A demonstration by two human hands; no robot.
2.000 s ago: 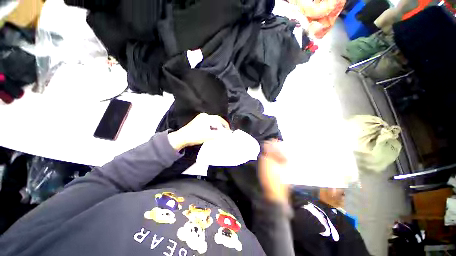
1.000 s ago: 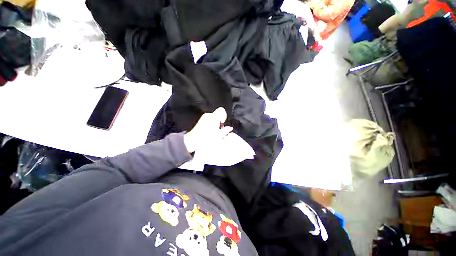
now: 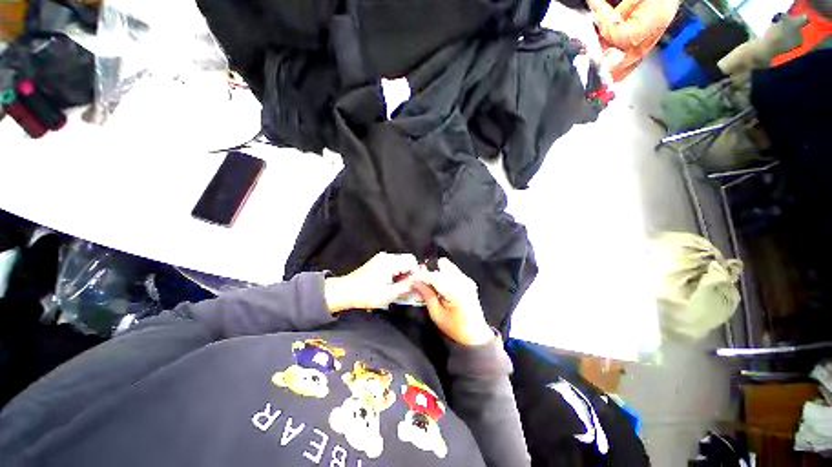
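A black garment [image 3: 392, 182] lies bunched from the white tabletop down to my lap, with a small white label [image 3: 395, 95] on it. My left hand [image 3: 376, 280] and my right hand [image 3: 453, 299] meet at the near part of the garment, fingertips pinched close together. A small bit of the white shoulder pad [image 3: 415, 298] shows between and under the fingers; the rest is hidden. Any needle or thread is too fine to see.
A dark phone [image 3: 229, 189] lies on the white tabletop [image 3: 100, 187] at the left. Clear plastic [image 3: 150, 55] is at the back left. More black garments [image 3: 547, 100] lie beyond. A tied cream sack [image 3: 698, 278] and metal-legged stools stand at the right. Black cloth lies below right.
My right hand, blurred at the right two seconds ago and out of sight one second ago, is now beside my left at the cloth. The white pad, widely visible before, is mostly hidden.
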